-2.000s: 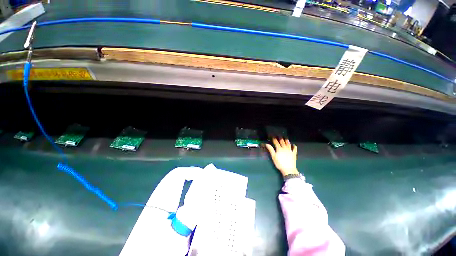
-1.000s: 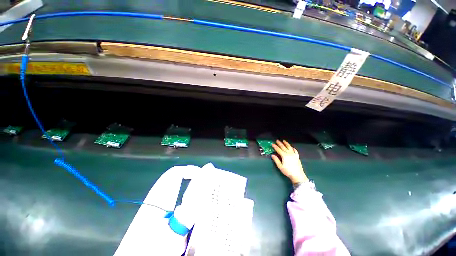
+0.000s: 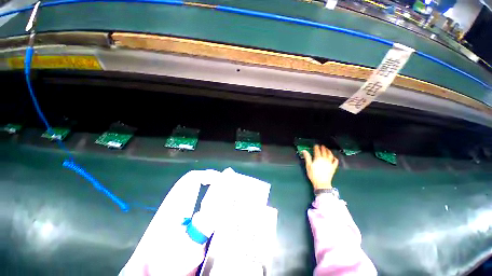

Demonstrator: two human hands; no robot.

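Observation:
My right hand (image 3: 322, 167) reaches over the near edge of the conveyor belt, its fingertips at a green circuit board (image 3: 305, 146). The hand partly covers the board; I cannot tell whether it grips it. A bracelet is on that wrist. The label sheet (image 3: 243, 221) is an overexposed white stack over the bench, at my left hand (image 3: 204, 222). That hand is washed out and its fingers are not distinct; it seems to hold the sheet. A bright blue wrist strap (image 3: 195, 230) is at the left wrist. No label shows at my right fingertips.
The dark conveyor belt (image 3: 278, 156) carries several spaced boards. The shiny green bench (image 3: 108, 237) lies nearer. A coiled blue cord (image 3: 96, 186) hangs at left. Beyond are a metal rail with a yellow label (image 3: 54, 62), a blue grounding line (image 3: 302, 21) and a paper tag (image 3: 376, 81).
Since one second ago, my right hand has shifted slightly right, and the board at its fingertips also sits farther right and straighter. Boards on the left appear slightly farther left. The view has tilted slightly.

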